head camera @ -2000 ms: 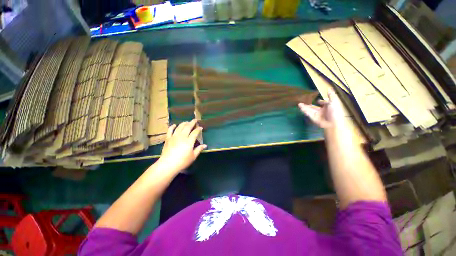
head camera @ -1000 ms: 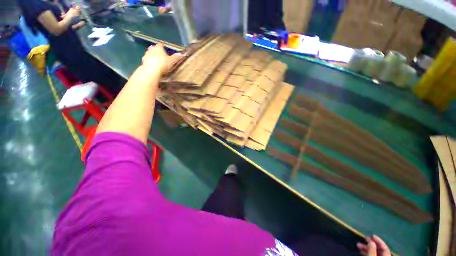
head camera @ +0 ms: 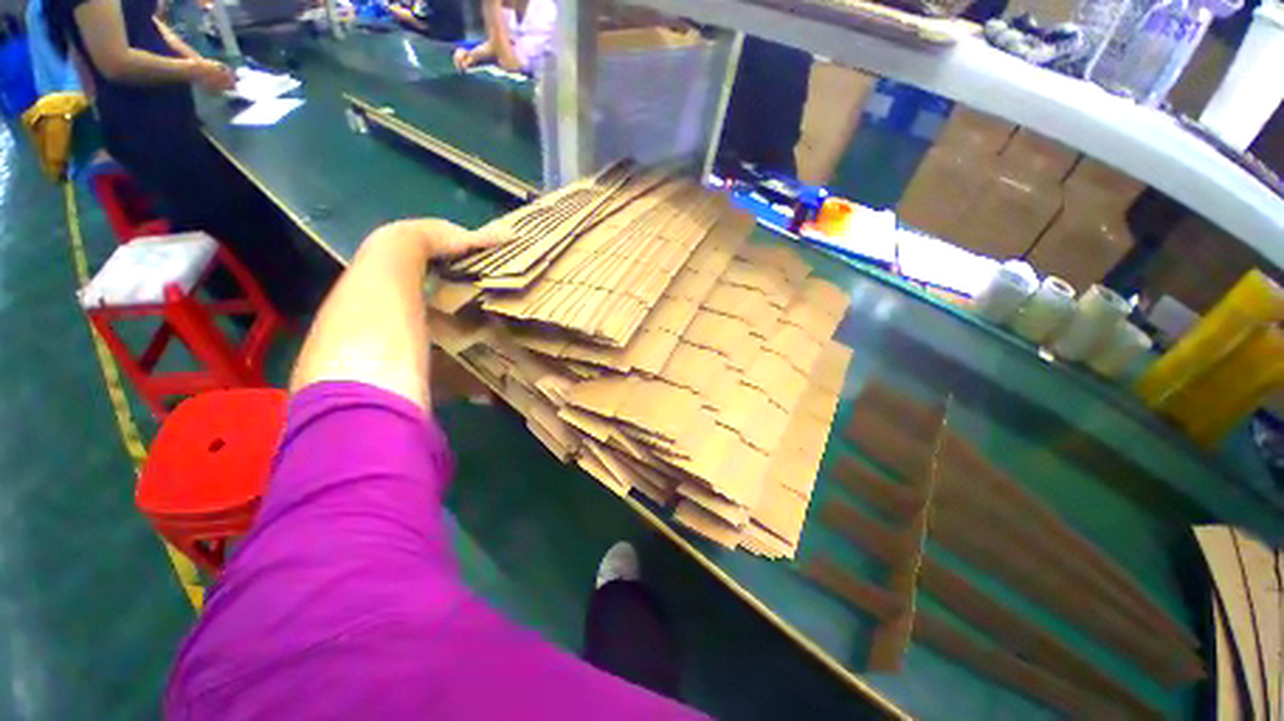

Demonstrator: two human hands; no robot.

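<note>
My left hand [head camera: 458, 242] is at the far left end of the stack of short divider strips [head camera: 718, 352]. Its fingers are on or under the outer strips, partly hidden by them, and those strips stand lifted and fanned. A partly built partition [head camera: 993, 521] stands on the bench to the right of the stack. Its long strips are fanned out, with one short strip [head camera: 925, 535] crossing them near their left ends. My right hand is not in view.
Part of the right pile [head camera: 1246, 606] shows at the right edge. Pale rolls [head camera: 1049, 309] and yellow objects [head camera: 1222, 352] stand at the bench's back. Red stools [head camera: 214, 458] are on the floor at left. A person [head camera: 148, 99] stands at the bench further left. A metal-framed shelf is above.
The view has shifted. The strips at my left hand are now raised and fanned more over the stack. My right hand, at the lower edge before, has left the picture.
</note>
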